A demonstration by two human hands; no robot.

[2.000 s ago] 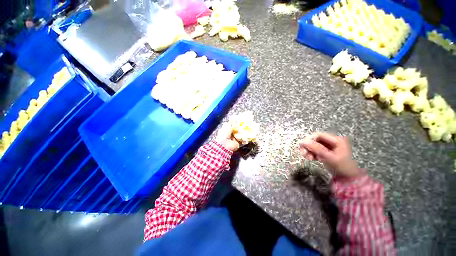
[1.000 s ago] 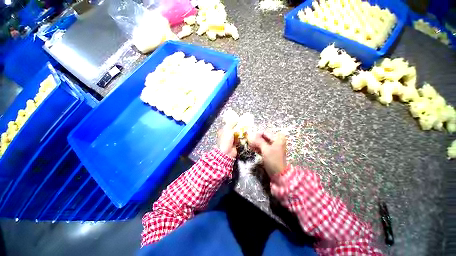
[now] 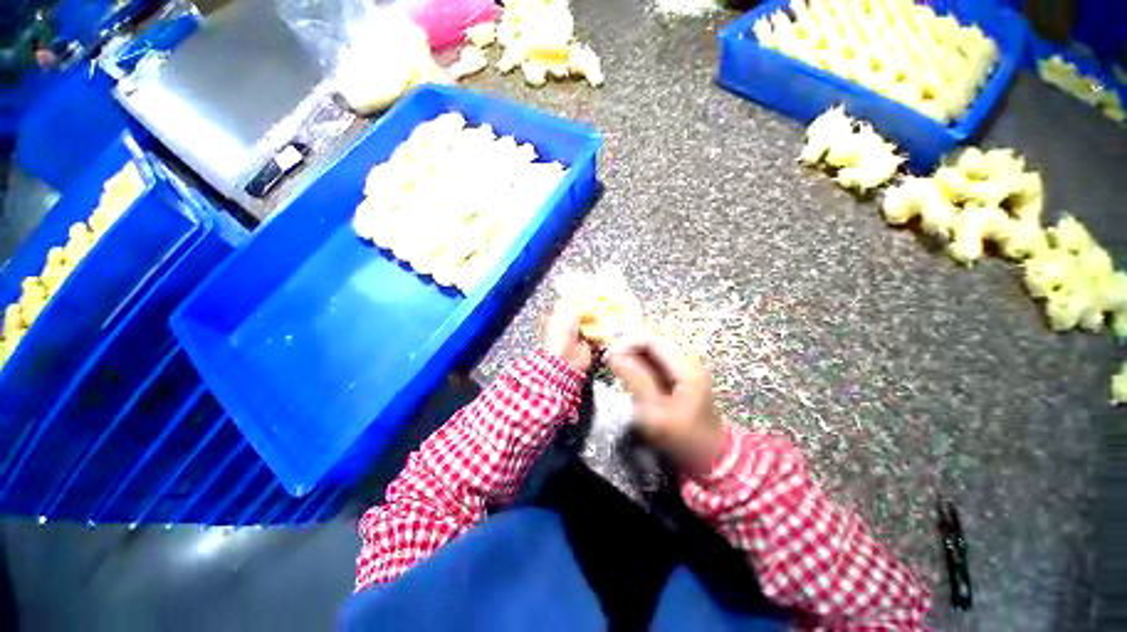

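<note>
My left hand (image 3: 564, 338) holds a pale-yellow toy piece (image 3: 602, 300) over the near table edge. My right hand (image 3: 674, 401) is at the piece's lower right side, its fingers bent and blurred; whether they grip the piece or a small tool cannot be told. Fine pale trimmings (image 3: 742, 352) lie scattered on the table to the right of the piece. A blue tray (image 3: 328, 370) stands to the left of my left hand, with finished pieces (image 3: 457, 198) packed close in its far part and its near part bare.
Untrimmed pieces (image 3: 976, 204) lie in a row at right. A full blue tray (image 3: 791, 87) stands behind them. A dark pen-like tool (image 3: 954, 556) lies at lower right. A silver scale (image 3: 229, 93), plastic bags and stacked blue crates (image 3: 111, 358) are at left.
My right hand has moved in from the right to the piece, and now sits slightly lower than one second ago. My left hand keeps hold of the piece. The view has shifted slightly.
</note>
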